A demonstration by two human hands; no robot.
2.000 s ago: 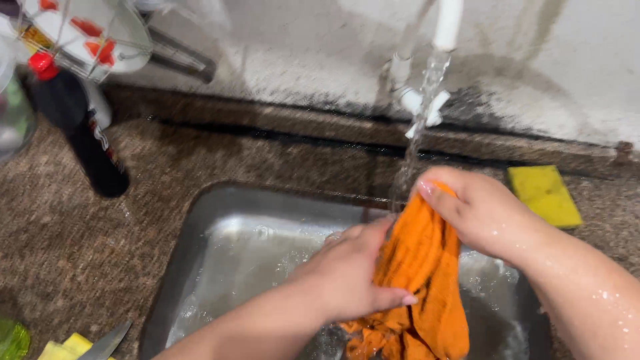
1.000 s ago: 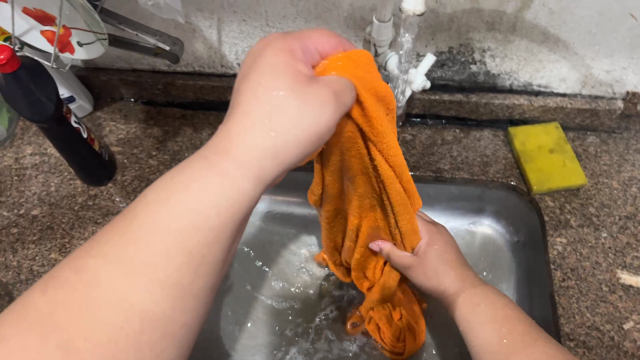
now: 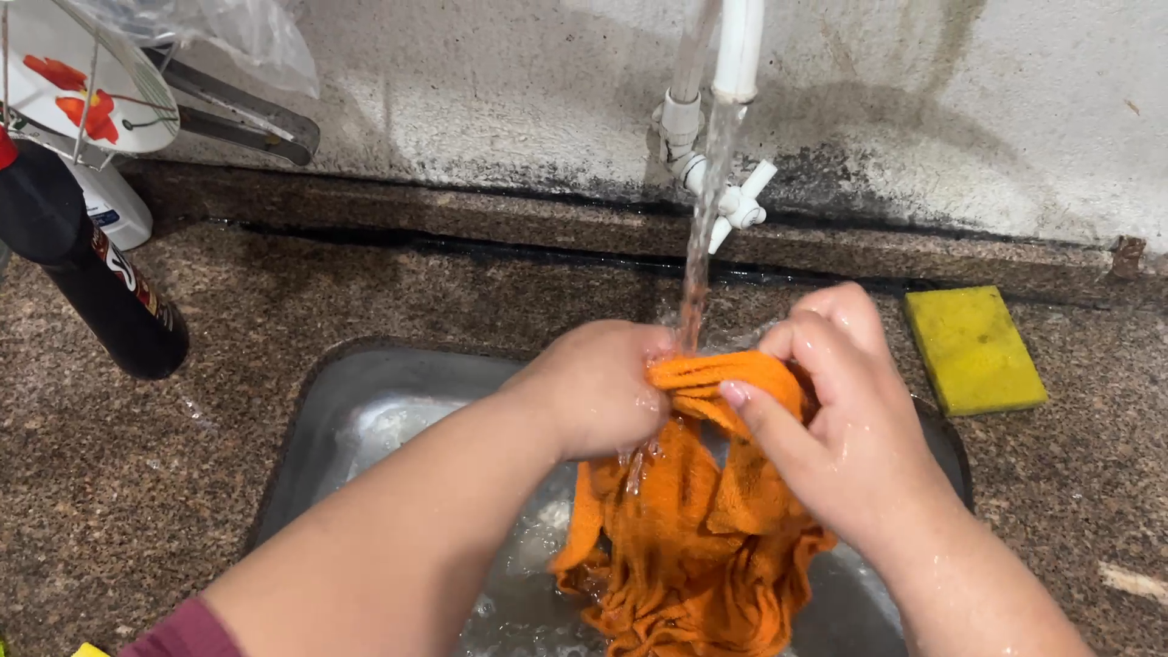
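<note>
Both of my hands hold the upper edge of a wet orange cloth [image 3: 693, 529] under running water. My left hand [image 3: 598, 388] is closed on its left corner, fingers mostly hidden. My right hand [image 3: 835, 392] pinches the bunched edge between thumb and fingers. Below them the cloth hangs in folds down into a metal sink [image 3: 365, 411] with water in it. From a white spout [image 3: 737, 55] above, the stream falls onto the cloth between my hands. A white tap with a cross-shaped handle [image 3: 744, 208] sits low on the wall behind the stream.
A yellow sponge [image 3: 975, 351] lies on the granite counter [image 3: 438, 292] right of the sink. At the left a dark bottle with a red cap [image 3: 100, 274] stands before a white bottle [image 3: 119, 210]. Above them, a flowered plate [image 3: 137, 100] rests in a wire rack. A plastic bag [image 3: 246, 41] hangs nearby.
One second ago my left hand held the cloth up high with my right hand lower on it. Now the left hand is lower, and both hands grip the top edge side by side in the stream.
</note>
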